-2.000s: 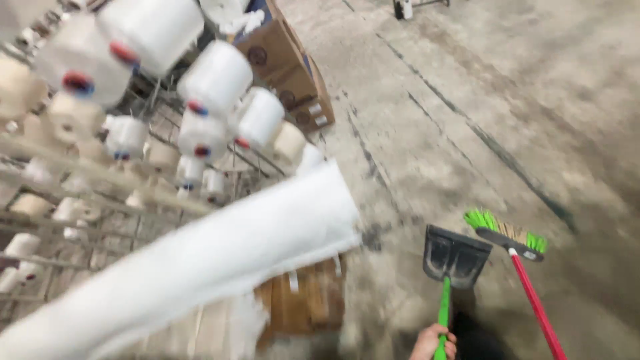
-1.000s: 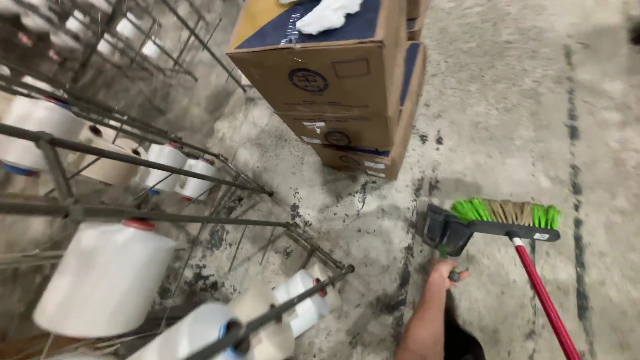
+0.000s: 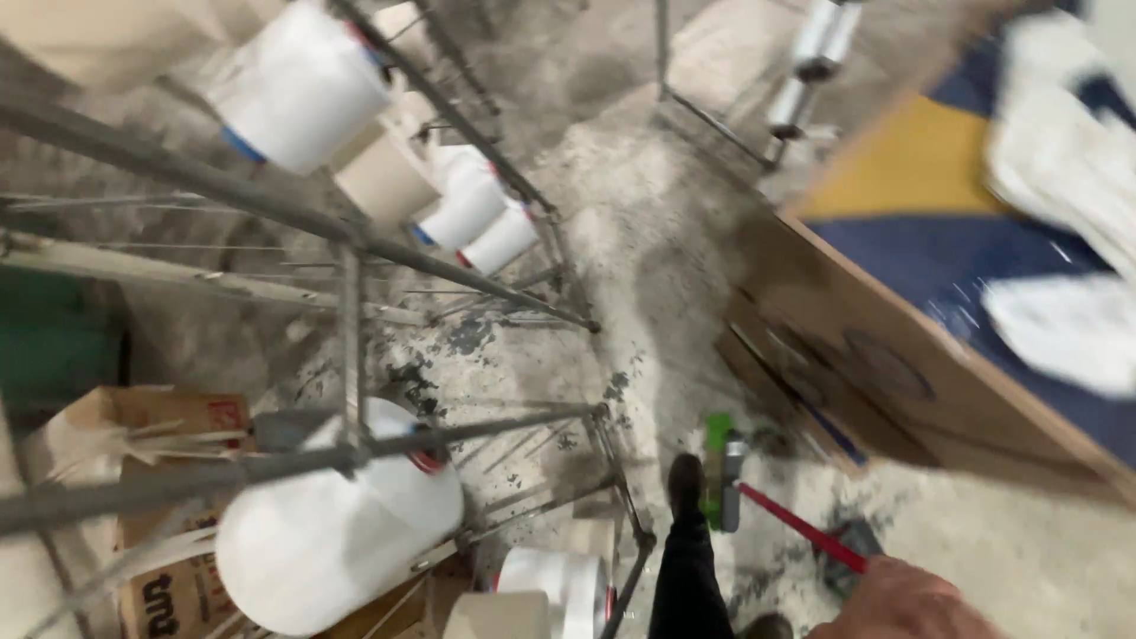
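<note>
At the lower right, one of my hands is around the red handle of a broom; from its position I take it for my right hand. The broom head, with green bristles and a grey block, lies on the floor beside my dark shoe. Partly hidden behind the hand and handle is the dark dustpan; what holds it is hidden. My left hand is not in view.
Metal racks with white and beige yarn cones fill the left side. Stacked cardboard boxes stand at the right with white cloth-like items on top. Another printed cardboard box is at the lower left. Concrete floor runs between.
The view has moved up to the racks and boxes. A second ago a hand was at the dustpan's green handle; now a hand is on the red broom handle. The broom head is now beside my shoe.
</note>
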